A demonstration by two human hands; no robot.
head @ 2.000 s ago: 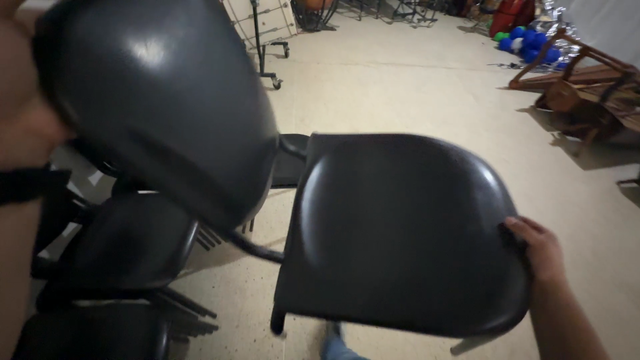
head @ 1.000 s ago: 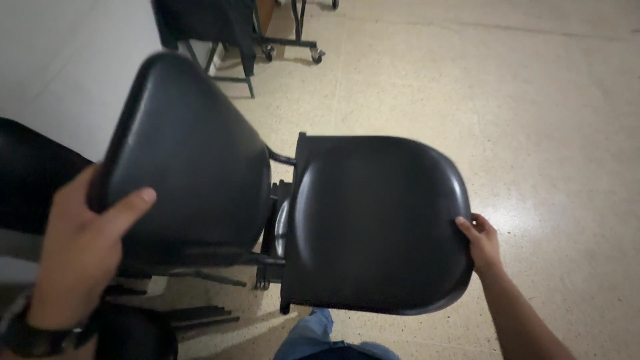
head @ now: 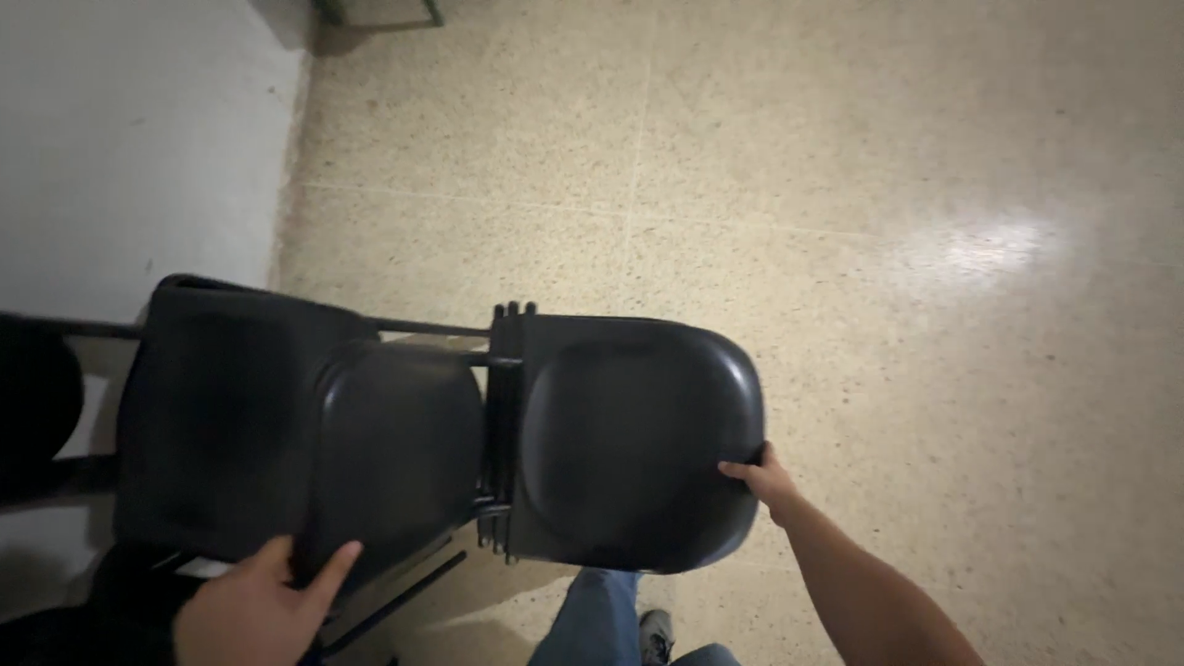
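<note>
A black chair with a smooth seat (head: 638,444) and a rounded backrest (head: 402,444) lies in front of me, its seat to the right of its backrest. My right hand (head: 763,483) grips the seat's front edge, thumb on top and fingers hidden below. My left hand (head: 268,597) holds the lower left edge of the backrest, thumb over the near face. Stacked frame ends (head: 504,425) show where seat and backrest meet, with other black chairs under this one.
More black chairs (head: 217,425) stand at the left against a pale wall (head: 139,139). Green metal legs (head: 435,11) touch the speckled floor (head: 786,166) at the top. My jeans and one shoe (head: 656,636) are at the bottom.
The held chair, clear of the others two seconds ago, is now lined up over a stack at the left. Both hands remain on it. The view has turned toward the wall and floor.
</note>
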